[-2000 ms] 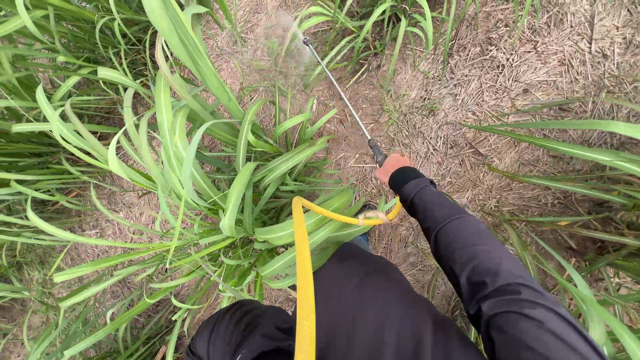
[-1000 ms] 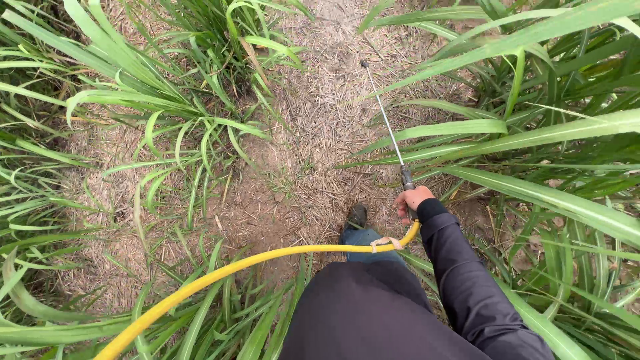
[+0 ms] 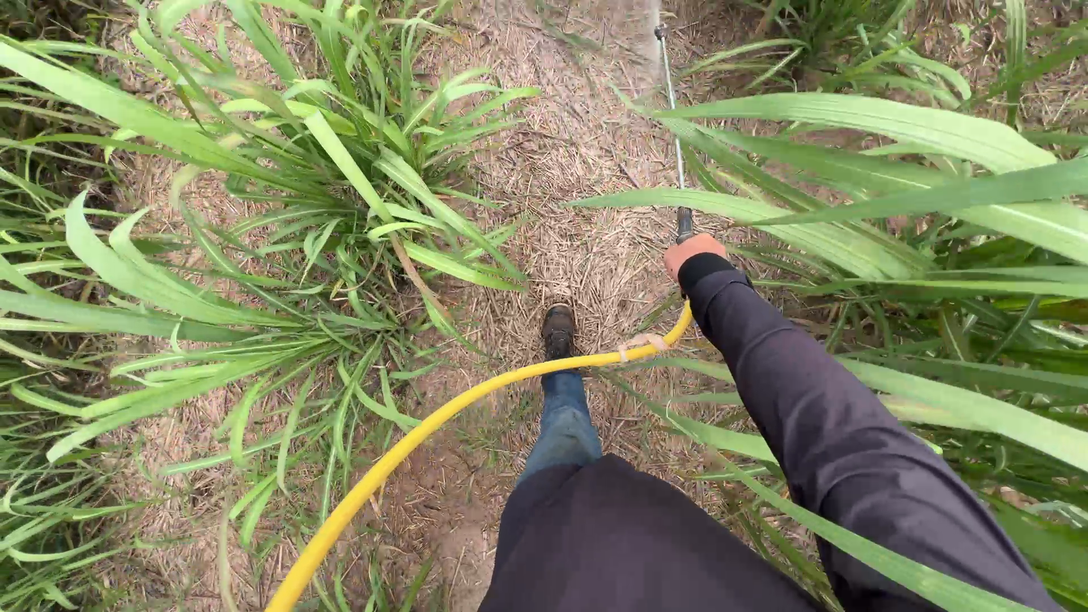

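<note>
My right hand (image 3: 695, 252), in a dark long sleeve, is closed on the black handle of a spray wand (image 3: 670, 85). The thin metal lance points away from me, with its nozzle near the top edge and a faint mist by the tip. Part of the lance passes behind a long green leaf. From below the hand a yellow hose (image 3: 442, 414) curves down to the lower left, with a pale wrapping tied round it near the hand. My left hand is out of view.
Tall grassy clumps stand on the left (image 3: 340, 187) and on the right (image 3: 918, 212), some leaves crossing my right arm. Dry straw litter (image 3: 569, 170) covers the ground between them. One boot (image 3: 558, 330) and a jeans leg show below me.
The wand tip was beside the left clump two seconds back, spraying; now it is beside the right-hand leaves. The view has shifted along the ground, and the hose now curves to the lower left.
</note>
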